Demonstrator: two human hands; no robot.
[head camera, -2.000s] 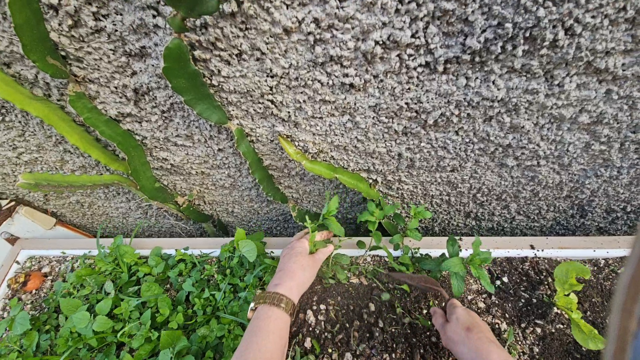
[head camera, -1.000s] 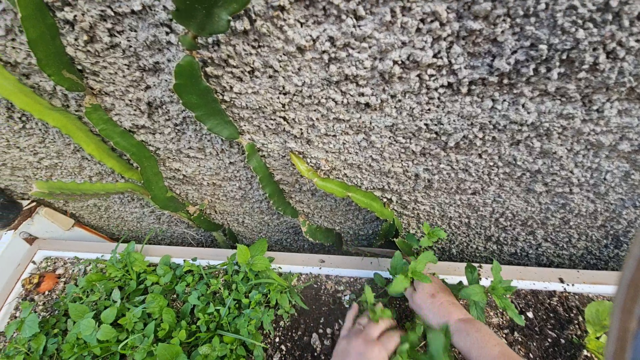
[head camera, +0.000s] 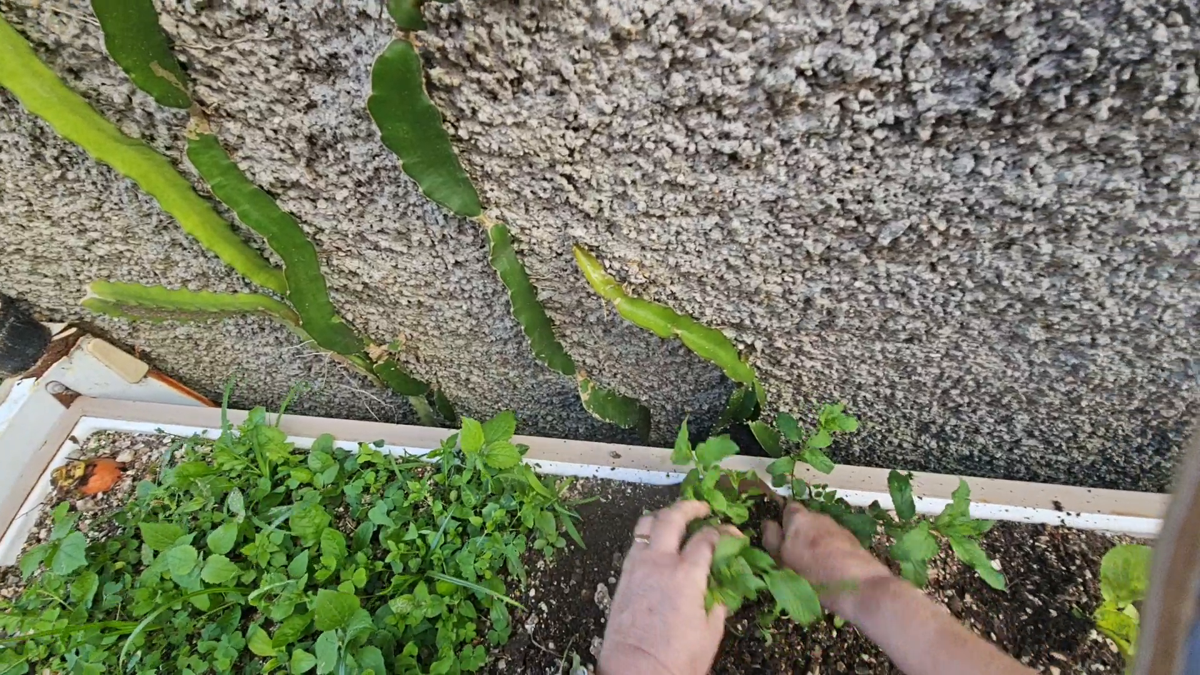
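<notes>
My left hand (head camera: 664, 586), with a ring on one finger, curls around the stems and leaves of a leafy green plant (head camera: 741, 562) at the lower middle. Just right of it, my right hand (head camera: 830, 548) reaches down behind the leaves near the planter's back edge. A brown blade-like piece shows between leaves by its fingers, mostly hidden. My right fingertips and their grip are partly covered by the foliage. Dark soil (head camera: 600, 525) lies left of my left hand.
Dense low greenery (head camera: 309, 553) fills the planter's left part. The white planter rim (head camera: 600, 459) runs along a rough stone-textured wall (head camera: 891, 234), where flat cactus stems (head camera: 534, 300) climb. More leafy plants (head camera: 923, 539) stand to the right. An orange object (head camera: 99, 475) lies at the far left.
Two seconds ago my right hand held a brown tool farther to the right; it has since moved in among the leaves beside my left hand.
</notes>
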